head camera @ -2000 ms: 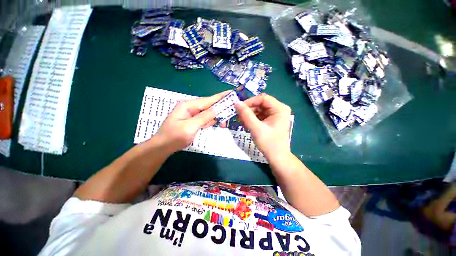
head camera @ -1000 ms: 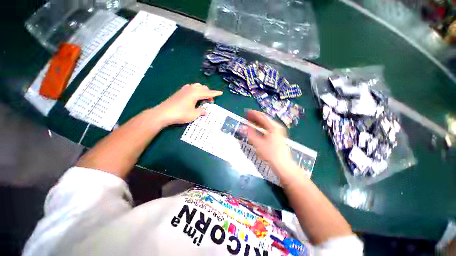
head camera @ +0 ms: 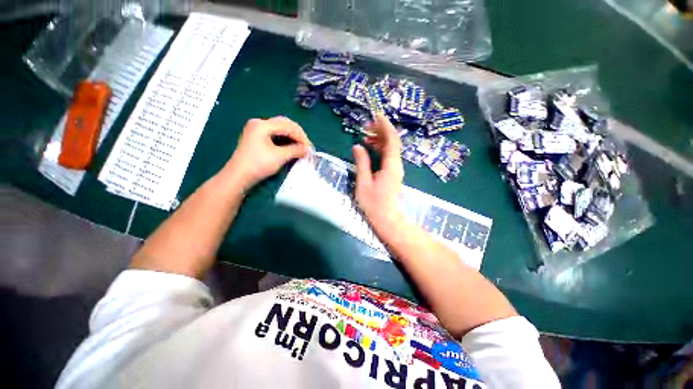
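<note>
A white working sheet (head camera: pixel 456 232) with a row of dark square panels lies in front of me. My left hand (head camera: pixel 272 154) pinches the sheet's upper left corner between thumb and fingertips, and that end looks slightly lifted. My right hand (head camera: pixel 380 171) is over the sheet's middle, fingers raised and apart, at the lower edge of the loose pile of blue circuit boards (head camera: pixel 395 99). Its fingertips are blurred, but no board shows in it.
A heap of whiter-looking boards (head camera: pixel 558 156) lies on a clear plastic bag (head camera: pixel 640 216) at right. Long printed label sheets (head camera: pixel 171 114) and an orange knife handle (head camera: pixel 85 125) lie at left. Clear plastic packaging (head camera: pixel 395 26) lies at the top.
Since two seconds ago, the board between my hands is gone from them. Since one second ago, my left hand has closed on the sheet corner and my right hand has moved up towards the blue pile.
</note>
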